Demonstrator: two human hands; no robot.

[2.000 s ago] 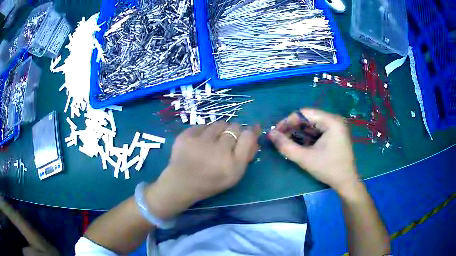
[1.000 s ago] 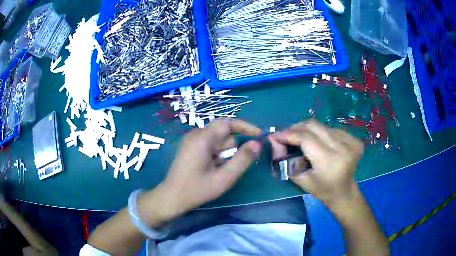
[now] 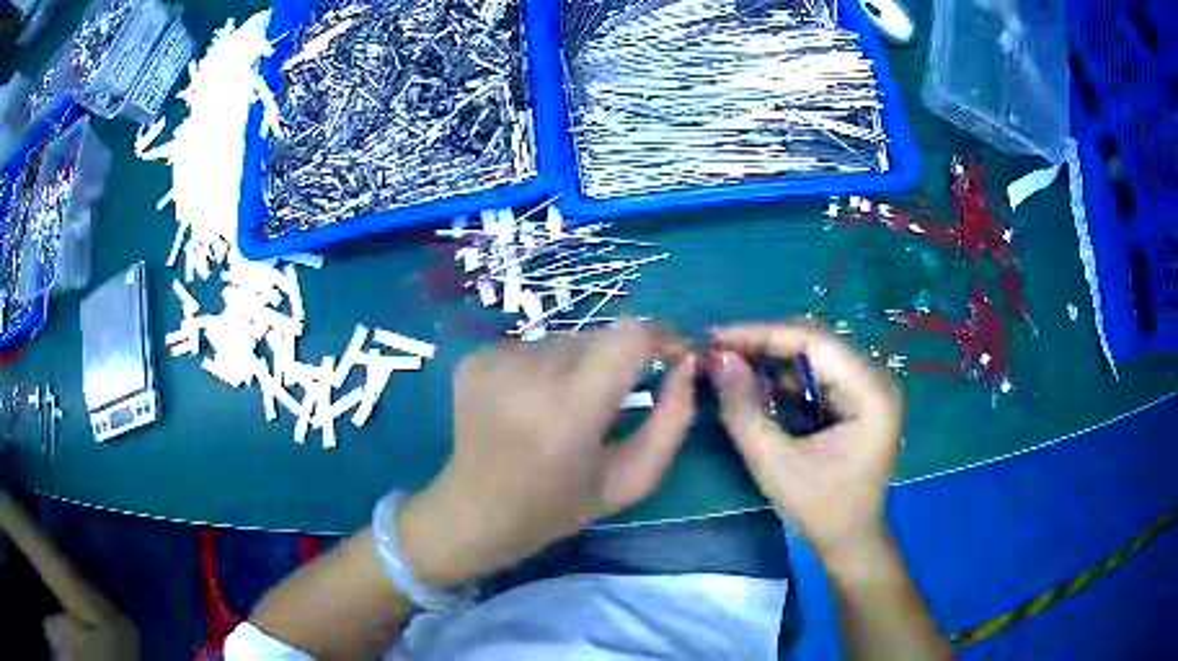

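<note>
My left hand (image 3: 556, 420) and my right hand (image 3: 820, 433) meet at their fingertips in front of me, above the green top. A white piece (image 3: 637, 399) shows between the left thumb and fingers. A small dark tool (image 3: 795, 390) lies in the curl of my right hand, partly hidden by the fingers. What the touching fingertips pinch is too small and blurred to tell. Sleeved pieces (image 3: 527, 265) lie in a heap just beyond my left hand. White sleeves (image 3: 258, 336) lie in a large loose pile at the left.
Two blue trays stand at top centre, the left (image 3: 388, 222) with short metal parts, the right (image 3: 736, 196) with long leads. Red leads (image 3: 978, 271) are tangled at right. A digital scale (image 3: 118, 355) lies left. A clear box (image 3: 995, 78) stands upper right. Another person's arm (image 3: 58, 568) shows lower left.
The right hand has turned, so the tool's silver end no longer shows as it did. The left fingers have closed in over the white piece. The whole view has shifted slightly.
</note>
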